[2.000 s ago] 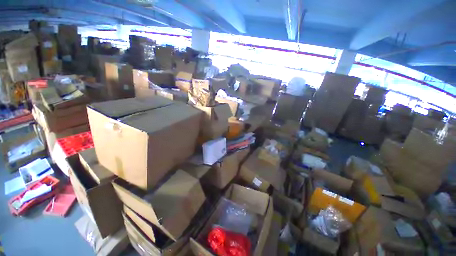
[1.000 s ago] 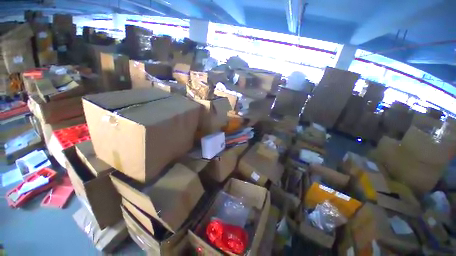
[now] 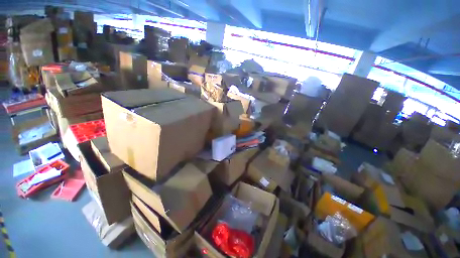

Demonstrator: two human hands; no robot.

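Neither of my hands is in the picture. Nearest in front of me, an open brown carton (image 3: 270,214) holds a bright red bundle (image 3: 232,241) and crinkled clear plastic (image 3: 237,211). To its left is another carton with raised flaps (image 3: 184,196). A large closed carton (image 3: 156,133) sits on top of the stack. A small white box (image 3: 223,147) stands beside it on the right.
An orange-yellow carton (image 3: 344,211) with white labels is at right. Red trays (image 3: 69,186) and a white tray (image 3: 46,154) lie on the blue-grey floor at left, near a yellow-black line (image 3: 6,234). Heaped cartons stretch back towards bright windows.
The view has shifted slightly, so the cartons now sit further right in the picture and more floor shows at left. No object has visibly been moved.
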